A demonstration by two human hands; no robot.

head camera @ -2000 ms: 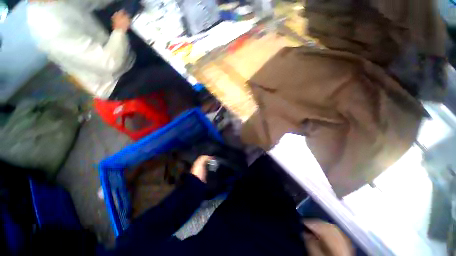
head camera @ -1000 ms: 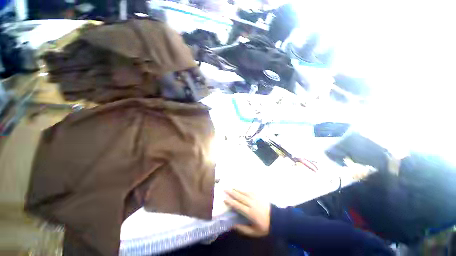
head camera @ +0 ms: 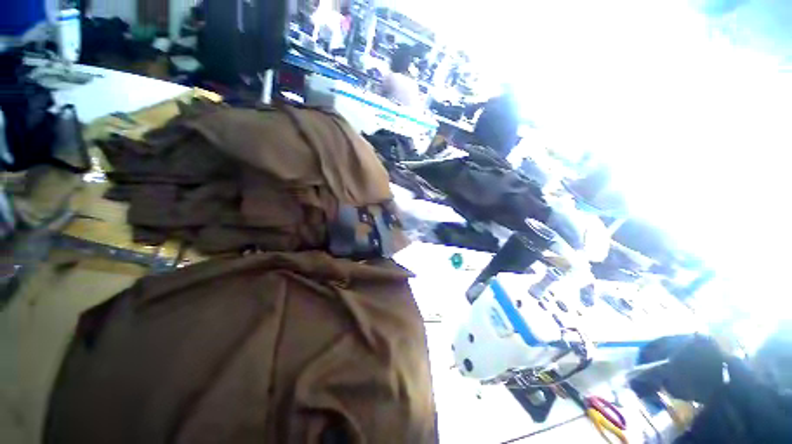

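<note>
A brown garment piece (head camera: 234, 347) lies spread at the lower left and centre, creased, running off the bottom edge. Behind it a pile of brown pieces (head camera: 252, 173) is heaped, with dark strips (head camera: 360, 230) at its right side. The white sewing machine (head camera: 512, 329) with a blue stripe stands right of the cloth; its needle area is unclear. No hand is clearly in view. A dark, blurred shape at the lower right cannot be made out.
Shears (head camera: 608, 414) with red and yellow handles lie under the machine beside a flat black phone (head camera: 531, 403). Tan cardboard (head camera: 43, 347) covers the left surface. Dark cloth (head camera: 486, 186) lies behind the machine. A person (head camera: 401, 78) is far back. Glare washes out the upper right.
The view has tilted up and shifted, so the machine head and more of the workshop show. The right hand seen on the table's front edge is out of view.
</note>
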